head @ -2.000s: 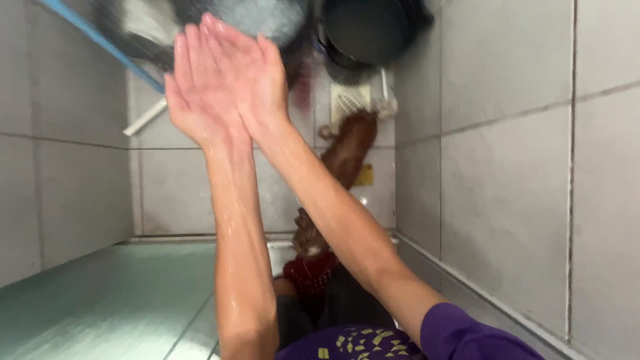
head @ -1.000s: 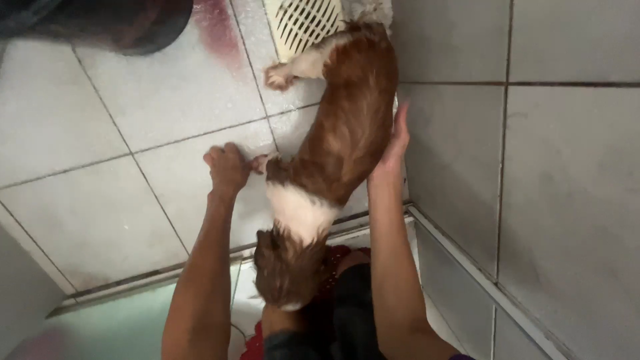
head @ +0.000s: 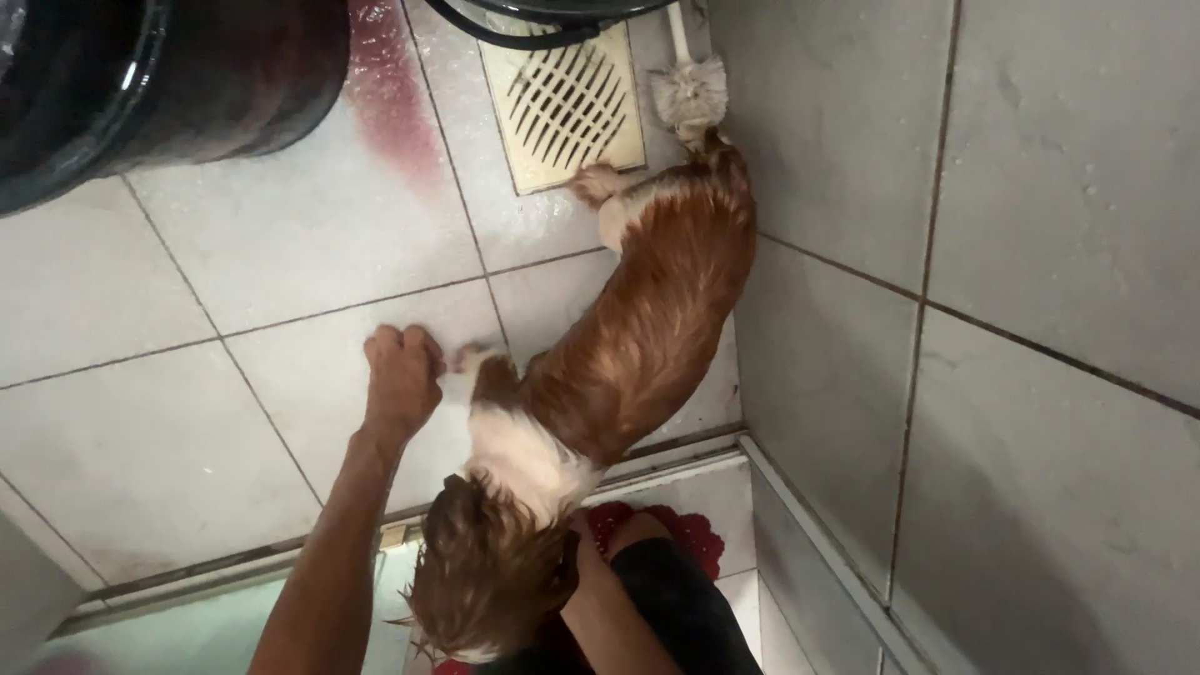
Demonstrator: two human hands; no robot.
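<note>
A wet brown-and-white dog [head: 656,328] stands on the tiled floor, its head low at the bottom of the view and its hind end near the drain grate. My left hand [head: 403,380] is beside the dog's front paw, fingers curled; whether it holds anything cannot be told. My right forearm [head: 614,609] reaches up beside the dog's head, and the right hand is hidden behind the head and neck.
A cream slotted drain grate [head: 572,108] lies in the floor, with a white toilet brush [head: 689,89] beside it. Large black buckets [head: 216,84] stand at the top left and top. Grey tiled wall [head: 1050,375] rises at right. A red crocheted mat [head: 694,544] lies below the door sill.
My hands, cupped together in the air two seconds ago, are now apart and low by the dog. My right hand has moved from the dog's flank to its head and neck.
</note>
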